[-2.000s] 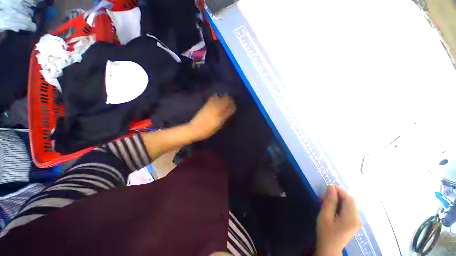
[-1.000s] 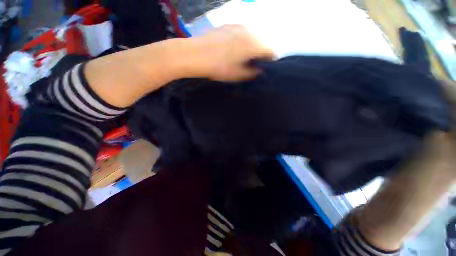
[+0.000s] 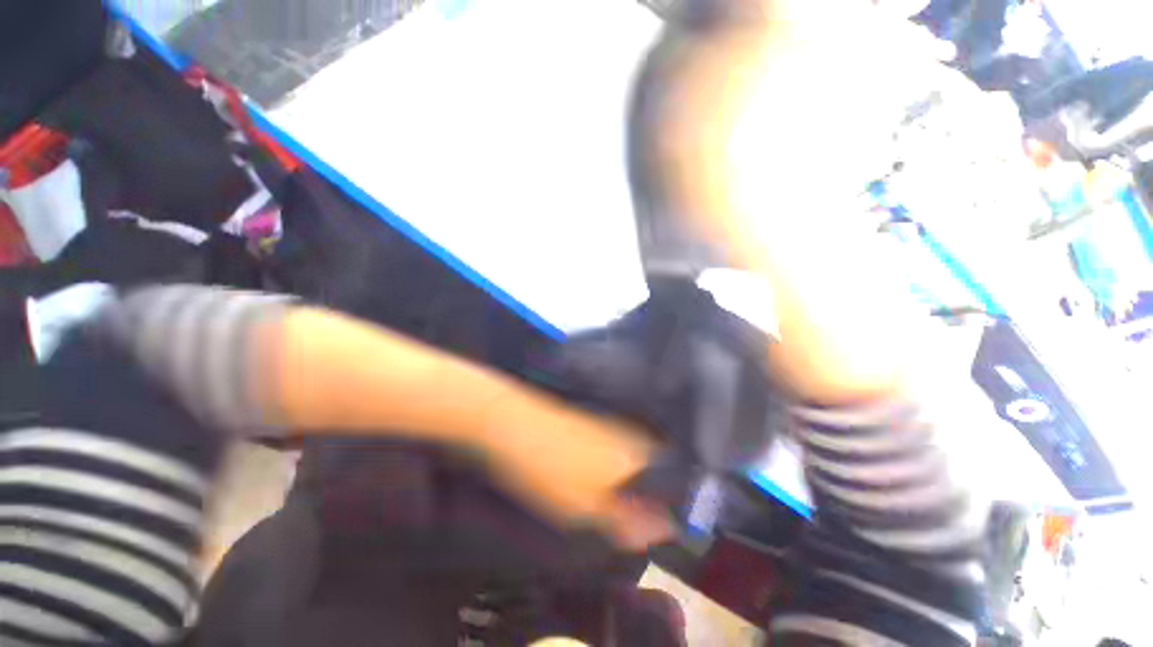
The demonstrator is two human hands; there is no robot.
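The black garment [image 3: 721, 379] lies bunched across the blue front edge of the white machine table [image 3: 468, 139] and over my lap. My left hand [image 3: 613, 487] is blurred, at the near side of the bunched cloth, with its fingers closed on it. My right arm reaches up over the table, and my right hand [image 3: 708, 57] is strongly blurred near the top edge. A dark strip runs down beside the right forearm; whether that hand grips cloth cannot be told.
A red basket [image 3: 32, 149] with a white piece [image 3: 51, 212] is cut off at the left edge. A dark control panel with a round button [image 3: 1027, 411] is at the right. Blurred coloured items lie at the upper right.
The view has swung right, bringing the control panel in. My right arm has gone from low right to raised over the table. The garment, stretched between both hands before, is now bunched near the table edge.
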